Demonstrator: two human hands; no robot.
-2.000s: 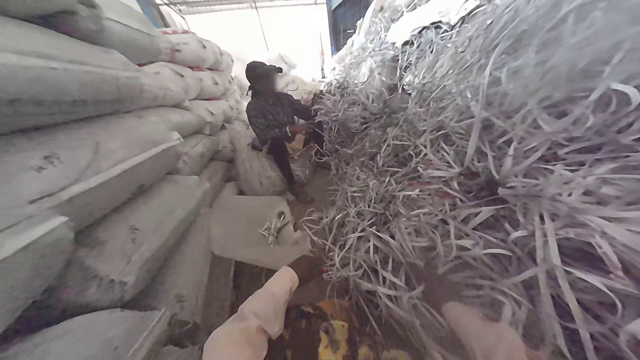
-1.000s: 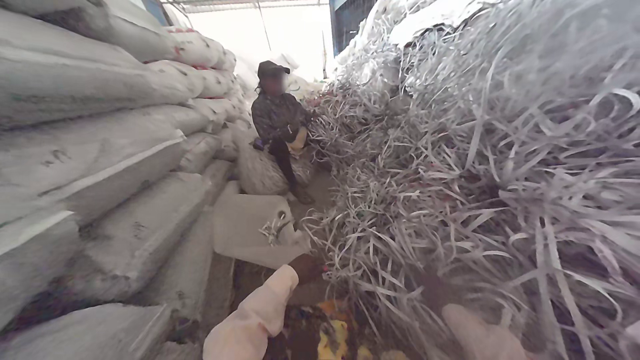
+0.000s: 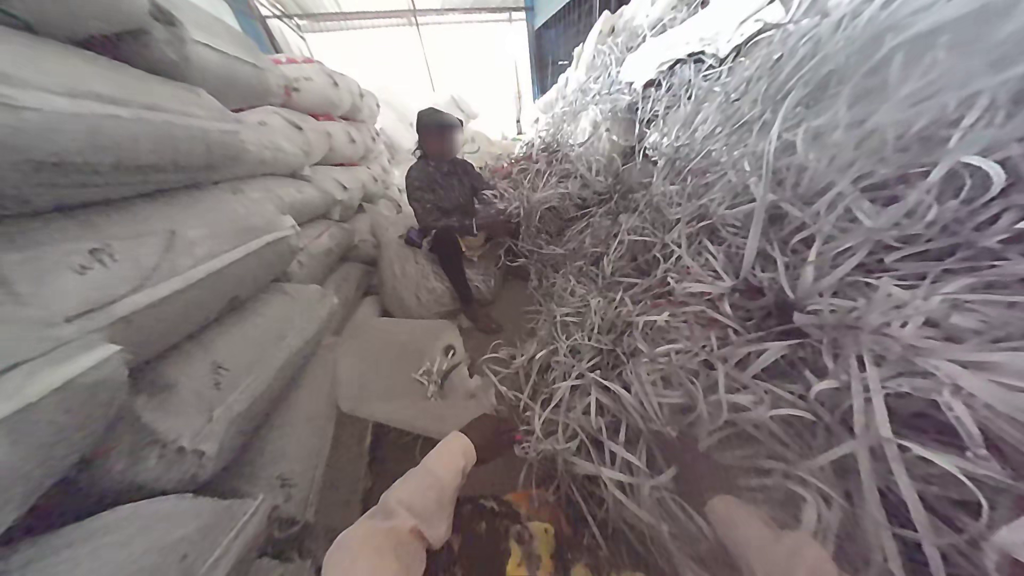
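Note:
A large heap of pale plastic strips fills the right side. At its lower left edge is my left hand, beyond a light sleeve, with its fingertips against or among the strips; whether they grip any is unclear. My right hand is dim and blurred in the strips, ahead of the other light sleeve, and its fingers cannot be made out. A flat whitish woven sheet or sack lies just beyond my left hand, with a few short strips on it. Patterned yellow and dark cloth shows below me.
Stacked full white woven sacks line the left side, some bearing marks. Ahead, a co-worker in dark clothes and a cap sits on a filled translucent bag, arms toward the heap. A narrow strip of floor runs between bag and heap.
The co-worker's head and arms have shifted, the arms now reaching toward the heap. My left hand stays at about the same place by the strips.

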